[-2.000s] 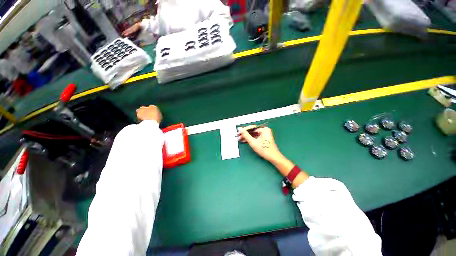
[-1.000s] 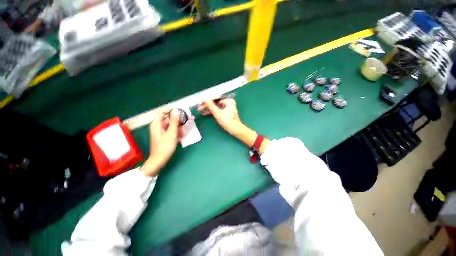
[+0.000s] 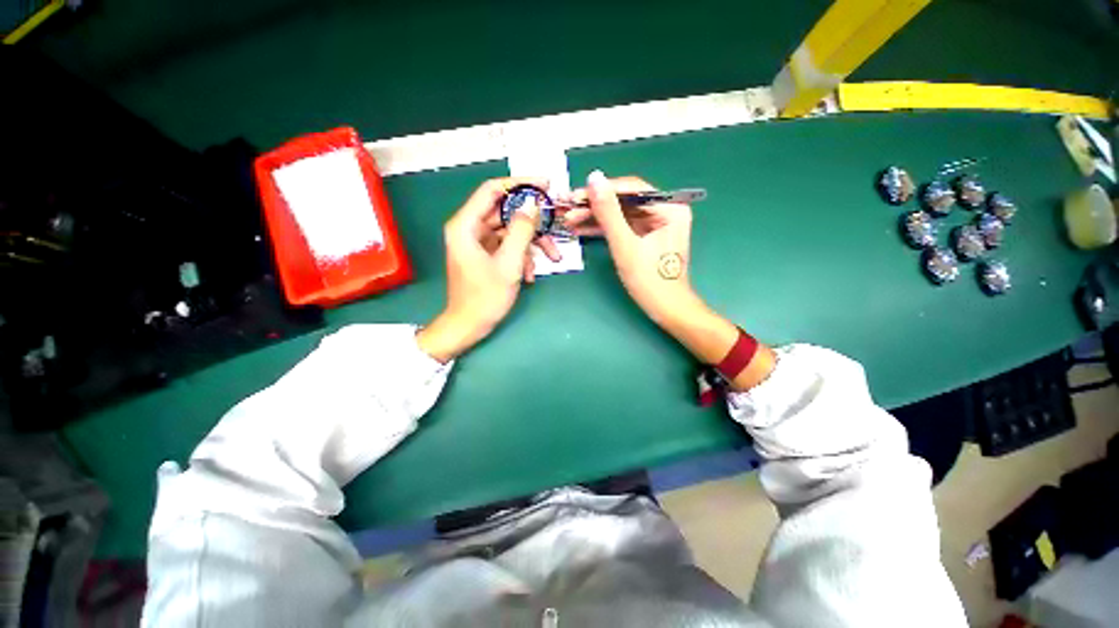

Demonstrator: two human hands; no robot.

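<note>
My left hand (image 3: 485,258) holds a round module (image 3: 525,210), dark-rimmed and silvery, with the thumb on its face. My right hand (image 3: 644,239) holds dark tweezers (image 3: 663,196) like a pen. The tweezers' tips are close to the module's right edge; whether they touch it or hold a sticker cannot be told. The white label sheet (image 3: 558,263) lies on the green bench under the hands, its middle hidden by them. More round modules (image 3: 941,265) stand in a loose cluster at the right.
A red tray (image 3: 393,254) with white contents is left of my hands. A white edge strip (image 3: 663,119) runs behind, meeting a yellow post (image 3: 847,55). A pale yellow round pot (image 3: 1087,217) is far right. Dark equipment (image 3: 123,245) is at the left.
My left hand was empty at the left, then came to the label sheet with a module. Both hands are now together at the module. The view has turned and tilted down.
</note>
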